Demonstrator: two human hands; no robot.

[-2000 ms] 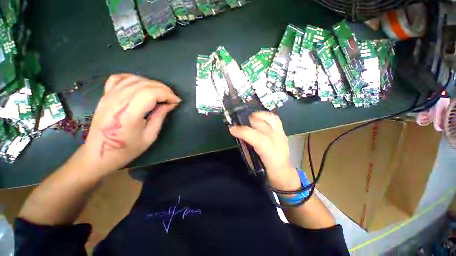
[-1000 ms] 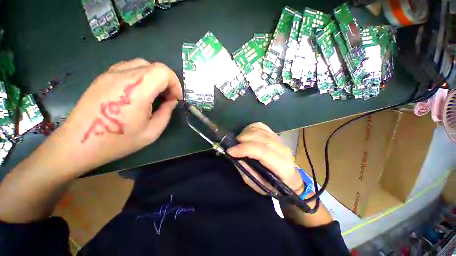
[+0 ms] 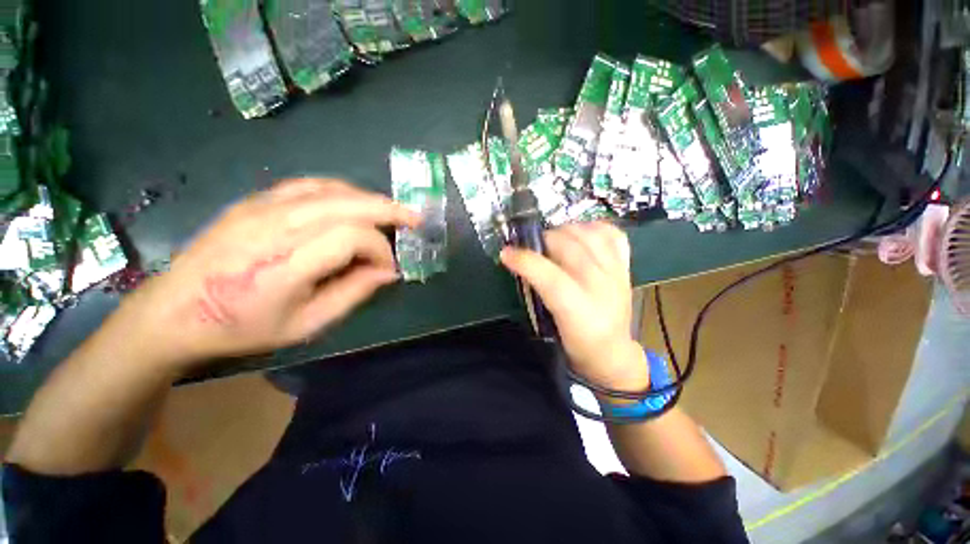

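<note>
My right hand [image 3: 580,292] holds a soldering iron [image 3: 525,236] with a dark handle; its barrel points away from me over the near end of the right-hand board stack [image 3: 681,149]. A thin curved tube runs beside the barrel. My left hand [image 3: 287,266] is slightly blurred, with thumb and fingers apart at the left edge of a single green circuit board [image 3: 418,218]. The fingertips touch or nearly touch that board; I cannot tell whether they grip it or hold a small part. The board lies apart, left of the stack.
A far board row [image 3: 308,48] lies at the top. A board heap [image 3: 48,255] and small dark red bits [image 3: 133,278] are at left. A fan grille, an orange-and-white round item [image 3: 835,48] and a pink fan [image 3: 941,242] are at right. Black cords loop over my right wrist. Cardboard boxes [image 3: 745,361] stand below.
The iron's tip has swung away from my left fingertips to point at the far side. My left fingers have opened beside one board, which now lies separate from the stack.
</note>
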